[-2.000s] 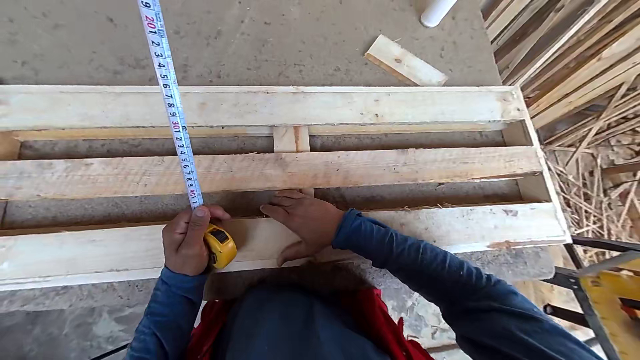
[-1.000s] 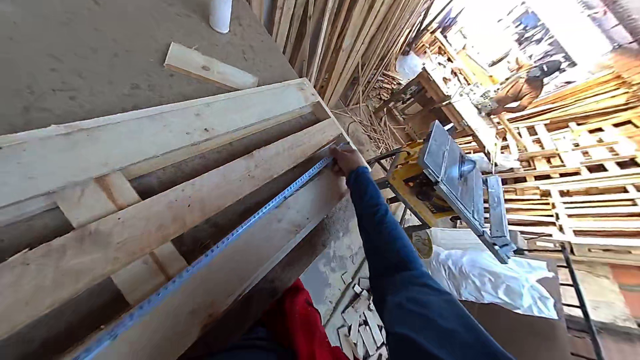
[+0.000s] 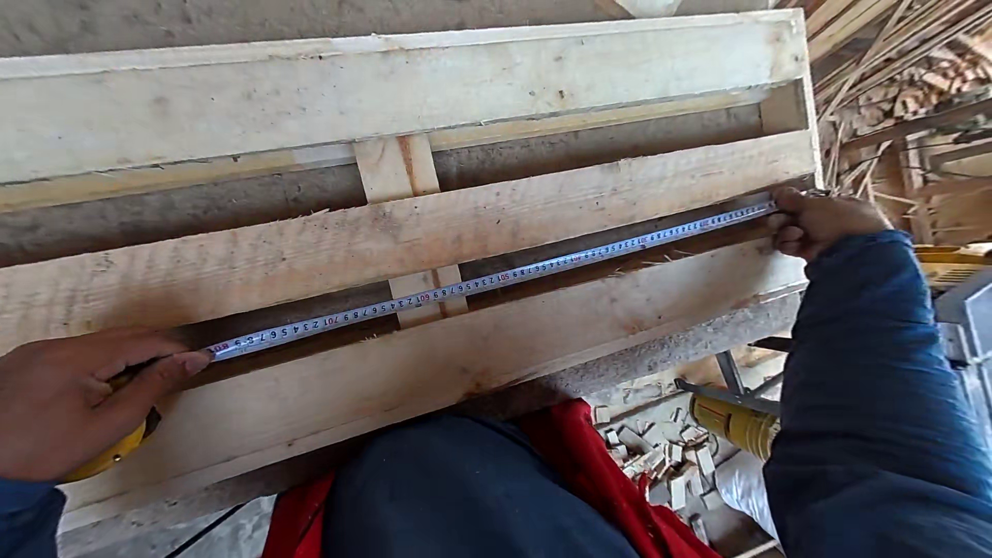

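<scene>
A slatted wooden frame (image 3: pixel 465 213) lies across a rough stone-like surface, its long boards running left to right. My left hand (image 3: pixel 93 395) grips the yellow case of a tape measure (image 3: pixel 116 453), mostly hidden under the palm, with the thumb by the blade. The extended white blade (image 3: pixel 504 277) runs over the gap between the middle and near boards and passes above a short cross block (image 3: pixel 430 294). My right hand (image 3: pixel 825 221) pinches the blade's far end at the right end of the frame, its fingertips close to the end piece.
Thin wood strips (image 3: pixel 876 46) are piled beyond the frame's right end. Small wood offcuts (image 3: pixel 674 457) lie on the floor below, near a yellow container (image 3: pixel 732 422). Part of a grey machine table (image 3: pixel 969 325) stands at the right edge, beyond my right sleeve.
Two seconds ago my right hand lay flat on the frame near its middle; now it holds the blade's end at the right. The blade, earlier pointing away from me, now lies along the frame.
</scene>
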